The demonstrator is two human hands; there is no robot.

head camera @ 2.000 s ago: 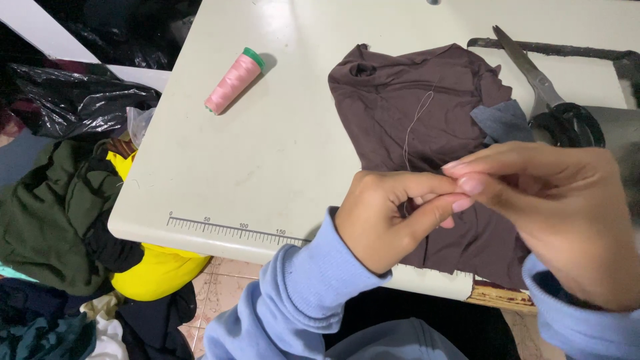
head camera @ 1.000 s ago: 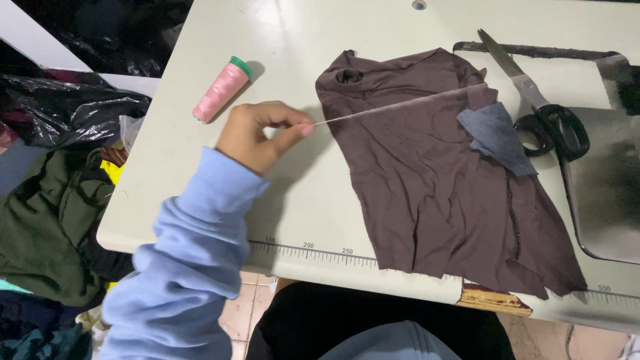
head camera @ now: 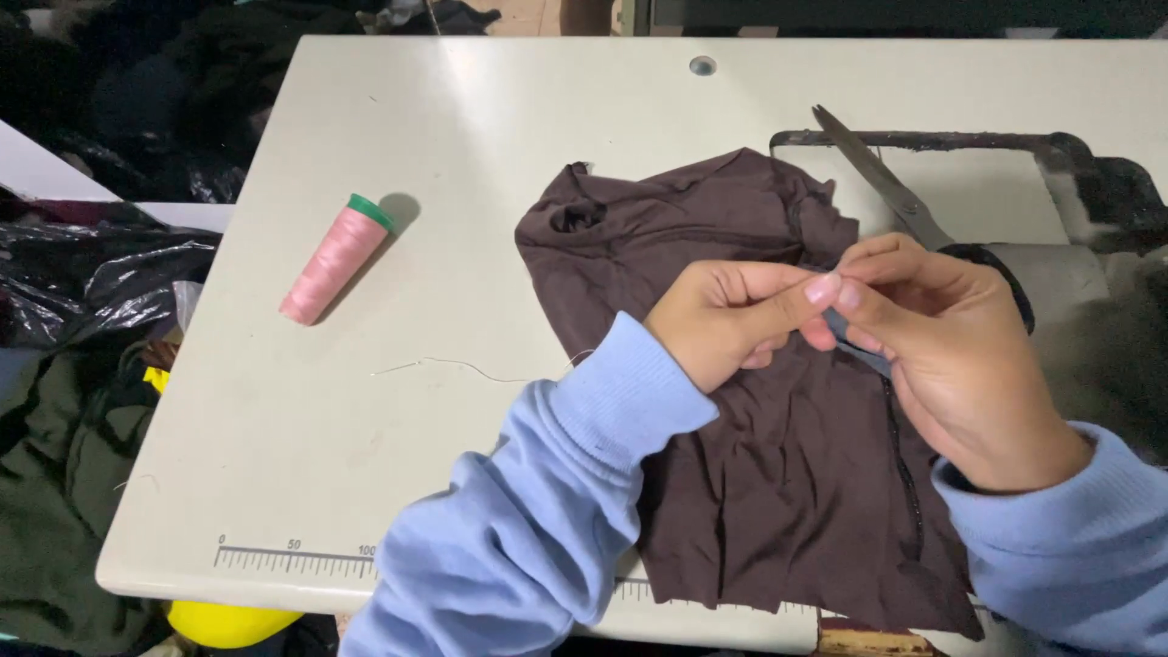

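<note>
My left hand (head camera: 744, 319) and my right hand (head camera: 949, 347) meet fingertip to fingertip above a dark brown cloth (head camera: 776, 456). Between them they pinch a small grey-blue fabric piece (head camera: 858, 345), mostly hidden by the fingers. A thin thread (head camera: 465, 367) trails over the tabletop from beneath the left forearm, with what looks like a needle at its far end. Scissors (head camera: 881, 178) lie with their blades pointing away, their black handles partly behind my right hand. A cone of pink thread (head camera: 336, 262) with a green base lies on its side to the left.
The pale sewing table (head camera: 456, 228) has a printed ruler (head camera: 292, 558) along its near edge. A dark-edged cutout and a grey metal plate (head camera: 1049, 283) are at the right. Dark green clothing (head camera: 55, 511) and black plastic (head camera: 100, 274) are heaped beyond the left edge.
My left hand has moved right from beside the cloth, where it drew out a thread, to meet my right hand. The grey-blue piece, lying on the cloth before, is now between my fingers.
</note>
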